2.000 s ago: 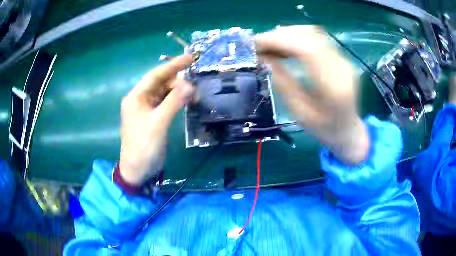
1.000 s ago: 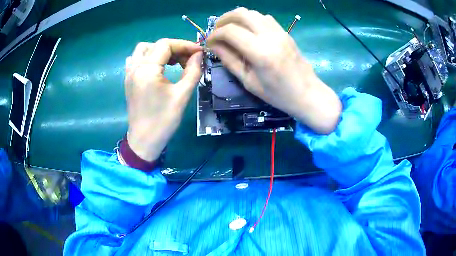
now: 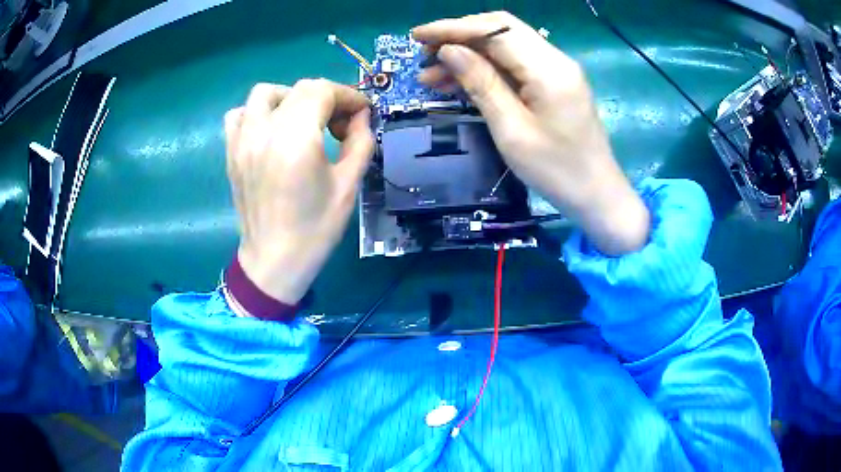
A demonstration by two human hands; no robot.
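Observation:
The device unit (image 3: 438,171) lies in front of me, its smooth black top over a white-silver base shell (image 3: 376,230). The blue main board (image 3: 396,78) is at its far end, with a copper coil (image 3: 380,81) at the left corner. A short multi-wire lead (image 3: 350,53) sticks out beyond the coil. My left hand (image 3: 364,115) has thumb and forefinger close together at the unit's left edge; what is between them is hidden. My right hand (image 3: 433,55) is over the board, pinching a thin dark piece (image 3: 493,34), lead or tool unclear.
A red lead (image 3: 498,332) and a black lead (image 3: 350,332) hang toward me. Another unit (image 3: 765,147) lies at the right, with a dark cable running to it. Black strips with white-edged frames (image 3: 69,166) lie left. A person's blue sleeve (image 3: 816,286) shows at the right edge.
My right hand has moved right, uncovering the coil and part of the board, and a thin dark piece now shows in its fingers. My left fingertips have moved slightly toward me, below the coil.

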